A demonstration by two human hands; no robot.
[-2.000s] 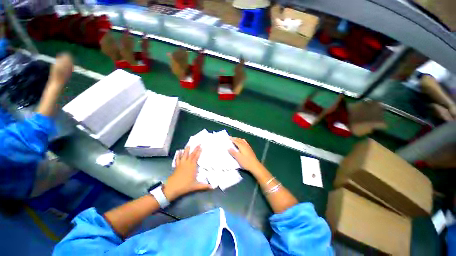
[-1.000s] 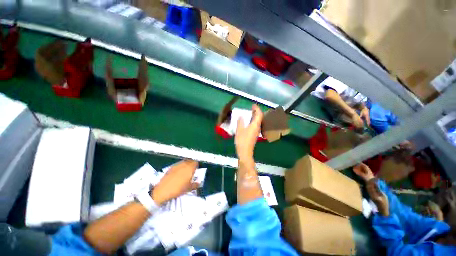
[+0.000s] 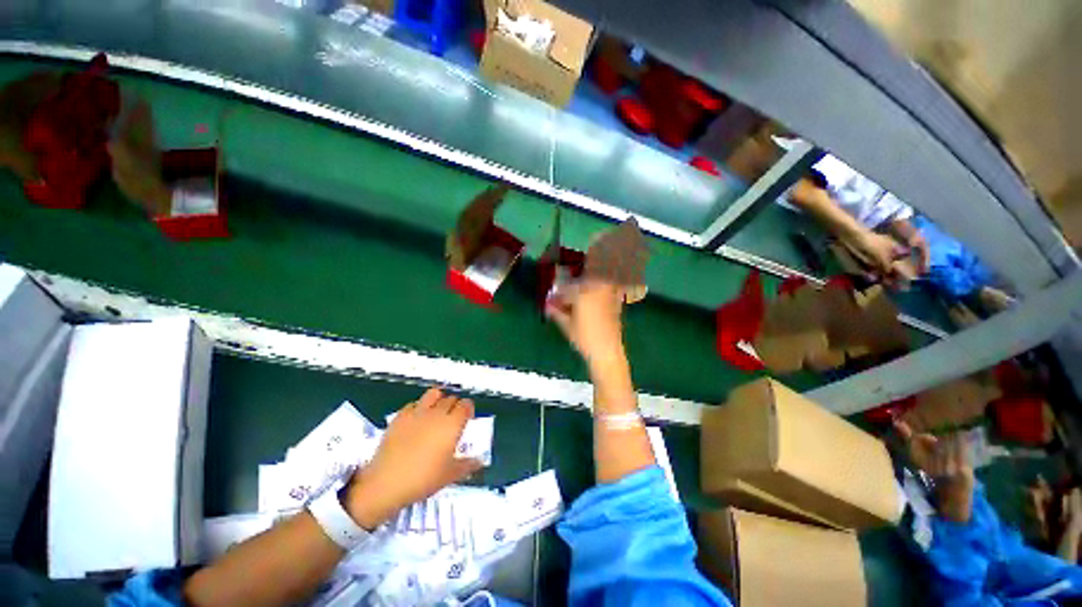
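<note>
White leaflets [image 3: 445, 534] with small dark print lie fanned in a pile on the dark green bench. My left hand [image 3: 415, 457] rests on the pile, fingers bent over a leaflet at its upper right; whether it grips one is unclear. My right hand [image 3: 587, 318] reaches over the belt rail to a red box [image 3: 558, 273] with raised brown flaps. Its fingertips are at the box's near side; what they hold is blurred and hidden. Another open red box [image 3: 484, 275] with a pale item inside stands just left of it.
The green conveyor [image 3: 344, 279] carries more red boxes [image 3: 190, 211] at left and right. A white carton [image 3: 125, 445] stands left of the leaflets. Two brown cartons [image 3: 801, 457] stand at the right, partly beside a white card [image 3: 662, 457]. Other workers' hands are at the right. A grey frame crosses the upper right.
My view first shifted right. My right hand left the pile, reached a box over the belt, and is now at another box. My left hand stays on the leaflets. Boxes on the belt have shifted.
</note>
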